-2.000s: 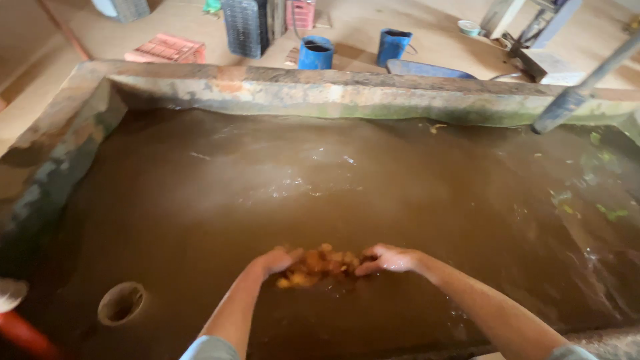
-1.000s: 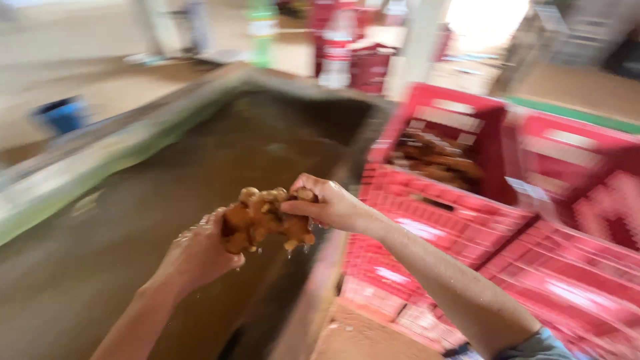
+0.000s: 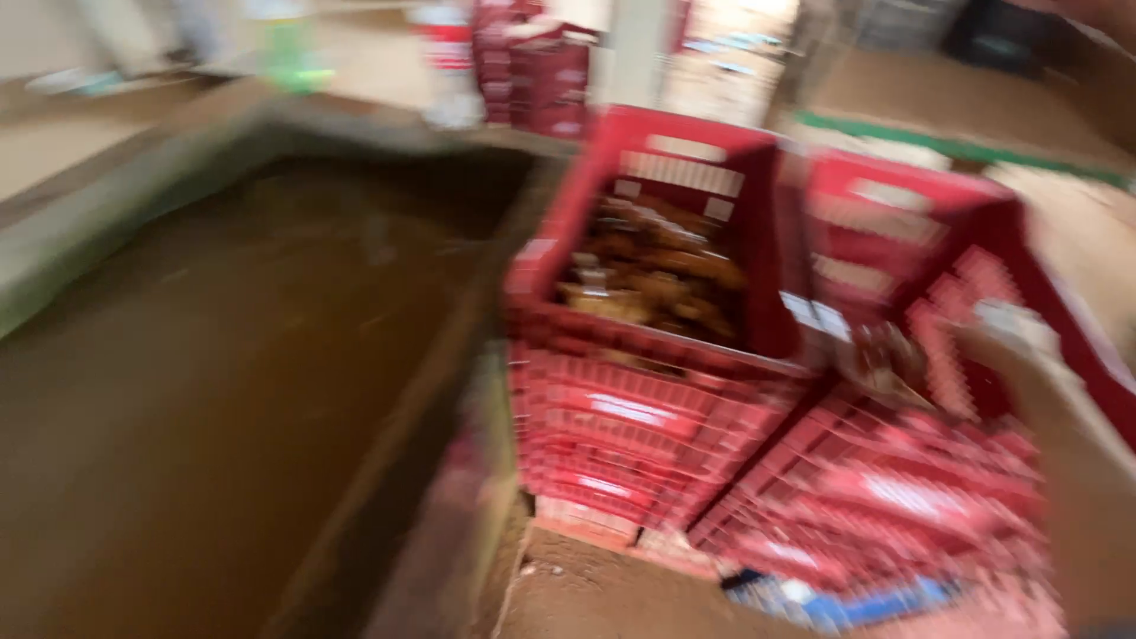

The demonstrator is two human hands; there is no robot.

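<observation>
My right hand [image 3: 998, 342] reaches into the right-hand red plastic crate [image 3: 896, 200], its forearm coming up from the lower right edge. Blur hides the fingers and whether they grip anything. Brown pieces [image 3: 879, 355] lie beside it in that crate. My left hand is out of view. The neighbouring red crate [image 3: 661, 333], on top of a stack, holds a heap of knobby orange-brown rhizomes [image 3: 666, 288].
A concrete trough [image 3: 160, 186] of muddy brown water [image 3: 248, 355] fills the left side, its wall close beside the crates. A blue item [image 3: 852, 608] lies at the crates' base. Bottles and more red crates [image 3: 546, 80] stand behind.
The view has swung right from the trough to the crates. One second ago both hands held a clump of rhizomes over the trough; now the right hand is at the right-hand crate and the left has left view.
</observation>
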